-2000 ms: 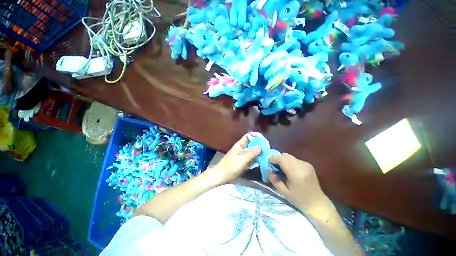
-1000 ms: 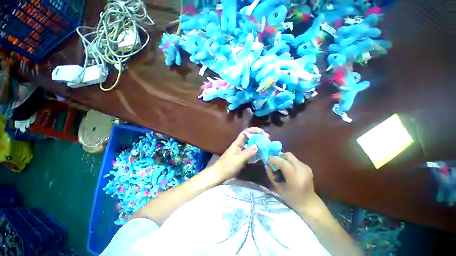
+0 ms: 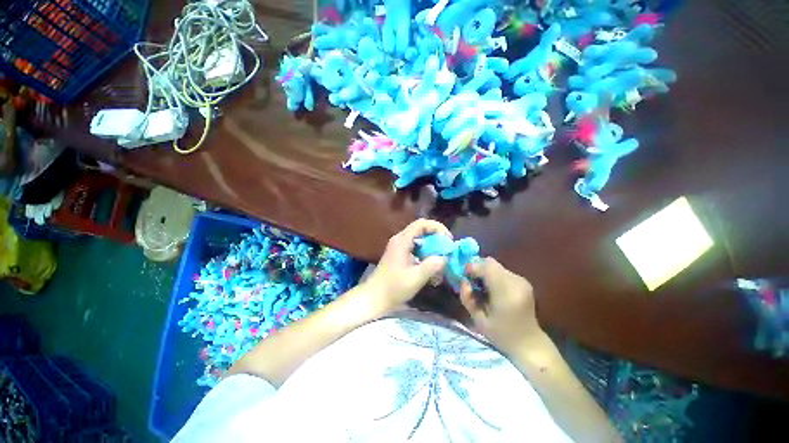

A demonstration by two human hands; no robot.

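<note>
A small blue plush toy (image 3: 456, 250) is held between my two bare hands, close in front of my body at the table's near edge. My left hand (image 3: 410, 266) grips the toy's left side with thumb and fingers. My right hand (image 3: 502, 298) is at the toy's right side, with its fingers curled against it. A small dark thing shows by the right fingers, mostly hidden; it may be snips. The toy's underside is hidden by the fingers.
A heap of blue and pink toys (image 3: 450, 104) lies on the brown table (image 3: 285, 173). A coiled cable (image 3: 203, 56) is at upper left, a cream pad (image 3: 665, 243) at right. A blue crate of toys (image 3: 171, 346) stands below left, beside a round stool (image 3: 164, 224).
The toy has been turned between my hands and is now more covered by the fingers. The view has shifted slightly since the earliest frame. The heap looks unchanged.
</note>
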